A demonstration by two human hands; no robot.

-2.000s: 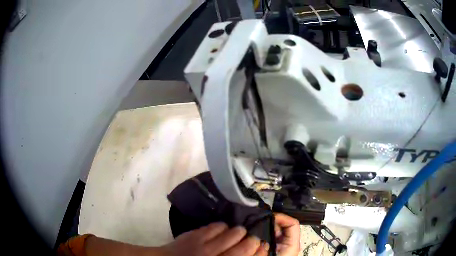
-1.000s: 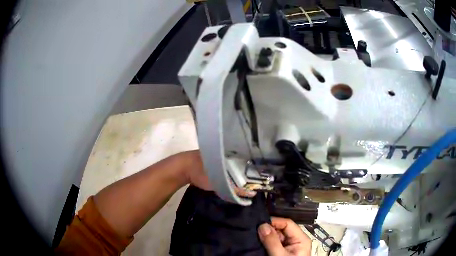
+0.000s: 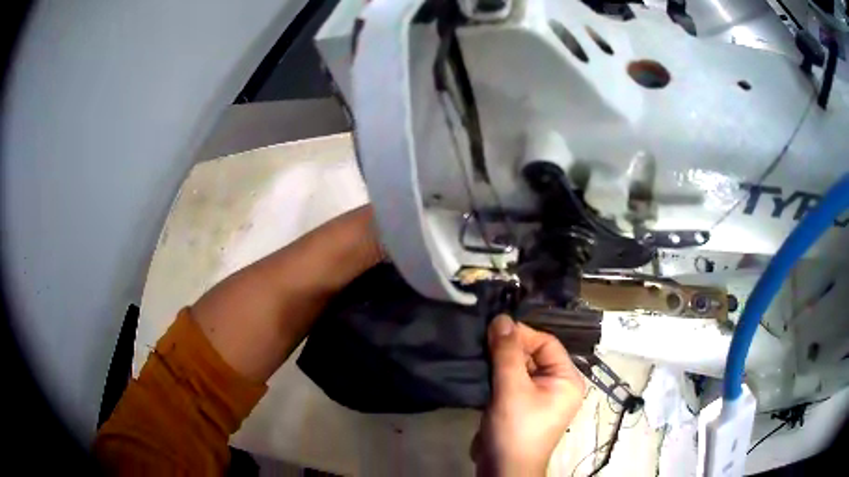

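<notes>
The black fabric workpiece [image 3: 400, 345] lies spread over the tabletop below the curved white guard [image 3: 386, 149], its upper right edge at the needle area [image 3: 507, 279]. My right hand [image 3: 535, 382] pinches the fabric's right edge between thumb and fingers, just below the needle area. My left forearm, in an orange sleeve, crosses from the lower left above the fabric. My left hand [image 3: 369, 233] shows only near the wrist; its fingers are hidden behind the guard, so its grip cannot be seen.
The white machine head [image 3: 596, 121] fills the top right. A brown-brass bar [image 3: 633, 294] runs right from the needle area, above a dark ribbed block [image 3: 563, 328]. A blue tube [image 3: 777, 270] ends in a white slotted head [image 3: 729, 433]. A dark slotted bracket [image 3: 605, 380] lies right of my right hand.
My left hand has moved from the fabric's lower edge up behind the guard. The fabric is spread flatter. My right hand now shows more fully, pinching its edge. The machine appears higher in the view.
</notes>
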